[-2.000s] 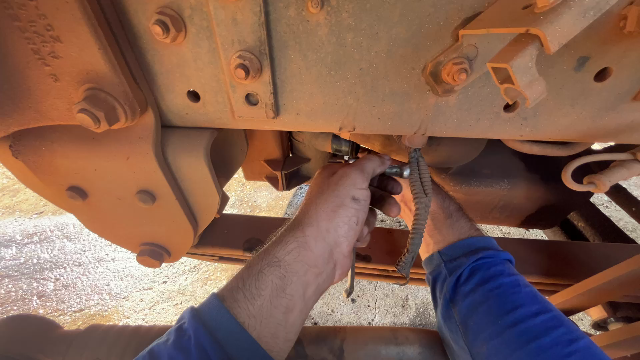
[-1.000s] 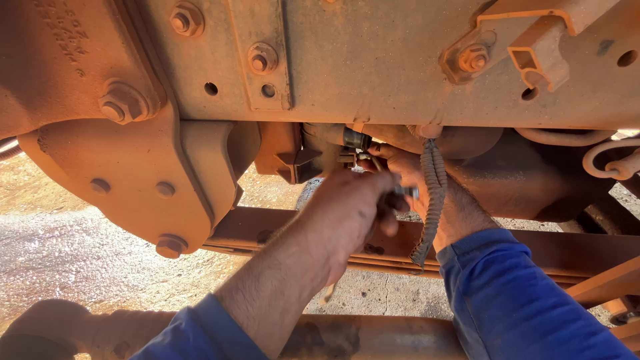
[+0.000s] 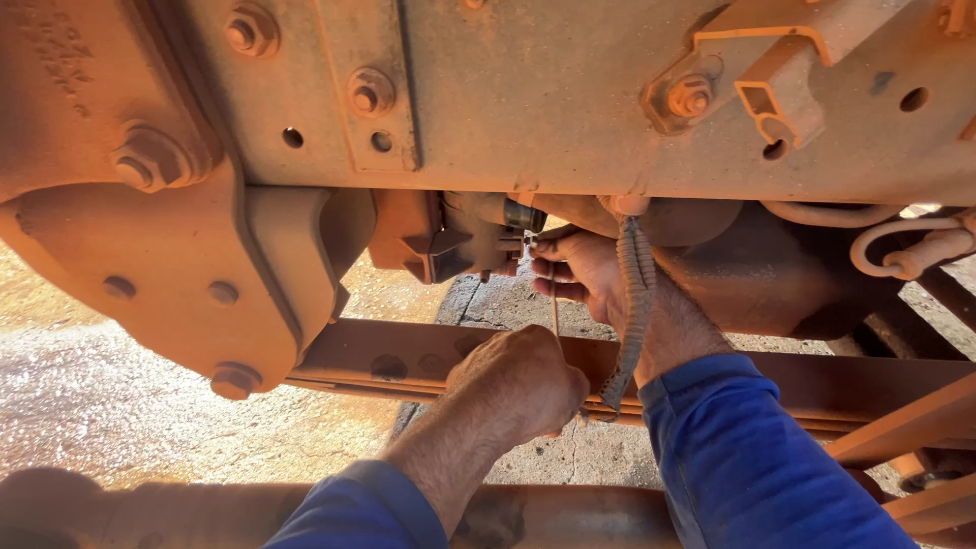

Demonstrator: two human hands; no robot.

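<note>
Below the dusty steel chassis rail [image 3: 518, 114], my right hand [image 3: 591, 274] reaches up to a metal fitting [image 3: 522, 242] beside a black cylindrical part [image 3: 524, 215]. Its thumb and forefinger are at a small bright metal piece there; their exact hold cannot be told. Lower and to the left, my left hand [image 3: 518, 377] is closed in a fist, with the lower end of a thin rod or cable [image 3: 555, 301] running into it. That thin piece rises toward the right fingers. A split corrugated conduit [image 3: 637, 305] hangs in front of my right wrist.
At the left is a large bracket [image 3: 152, 267] with hex bolts [image 3: 152, 162]. A lengthwise brown beam [image 3: 839, 385] crosses behind my hands, and a round tube [image 3: 564, 515] runs along the bottom. A curved hose [image 3: 869, 242] loops at the right. Paved ground shows below.
My left hand has moved down, away from my right hand, where the two were close together. The right hand's fingers now show at the fitting.
</note>
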